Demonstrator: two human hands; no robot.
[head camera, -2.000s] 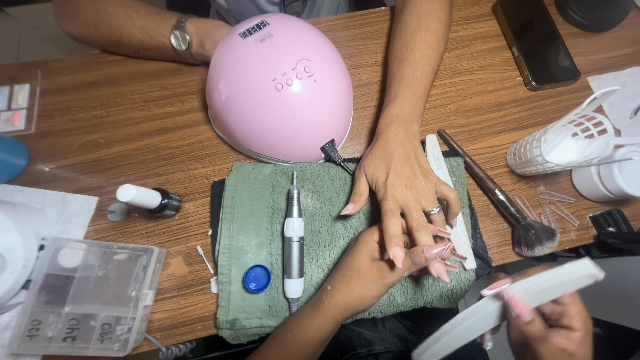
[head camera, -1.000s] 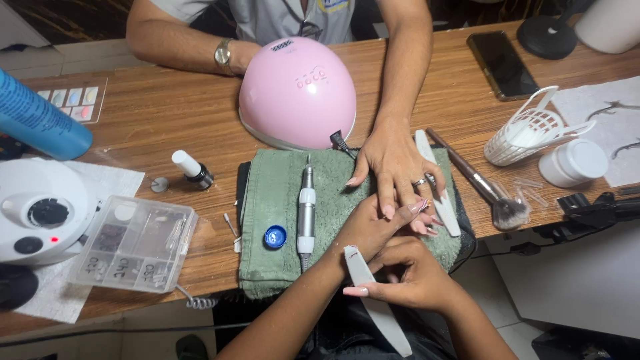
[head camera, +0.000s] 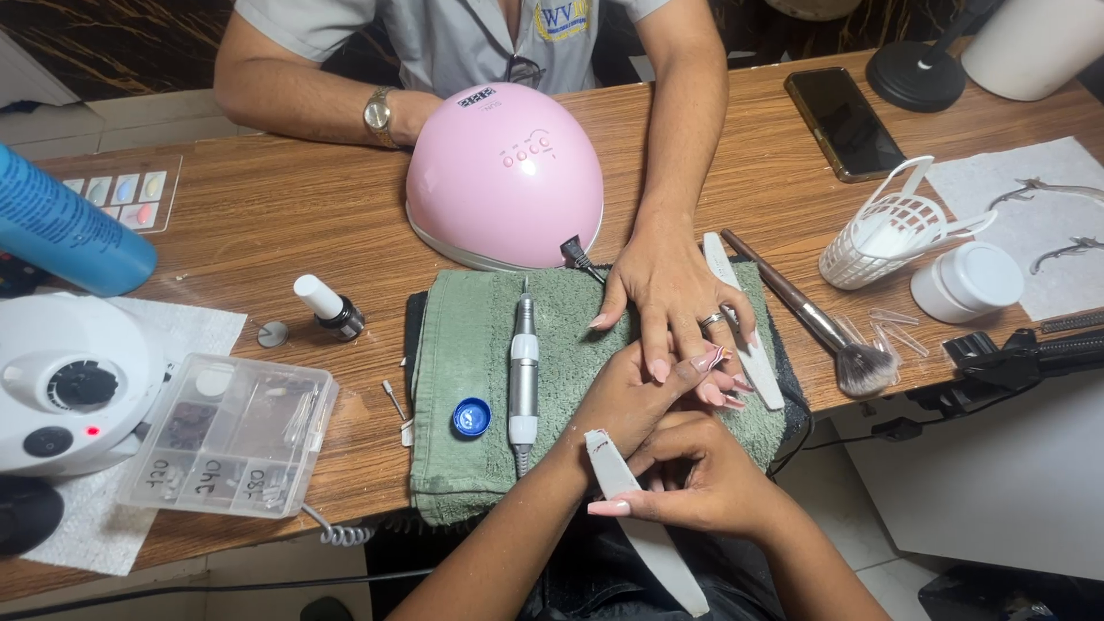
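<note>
My left hand (head camera: 625, 392) holds the fingers of the other person's hand (head camera: 668, 276), which lies palm down over a folded green towel (head camera: 466, 328). Between the thumb and fingers of my right hand (head camera: 699, 474) is a white nail file (head camera: 642, 526), slanting below the towel. A second nail file (head camera: 742, 319) rests on the towel under the person's fingers. Left of the hands, an electric nail drill handpiece (head camera: 523, 371) and a small blue cap (head camera: 472, 417) lie on the towel. A pink nail lamp (head camera: 509, 181) stands behind it.
At left are a white drill control unit (head camera: 65, 379), a clear compartment box (head camera: 233, 440), a nail polish bottle (head camera: 328, 306) and a blue bottle (head camera: 69, 220). At right are a dust brush (head camera: 811, 315), a white basket (head camera: 880, 237), a white jar (head camera: 966, 280) and a phone (head camera: 845, 123).
My right hand and its file have moved left, from beyond the towel's right side to beside my left wrist. My left hand still holds the person's fingers. The view has widened.
</note>
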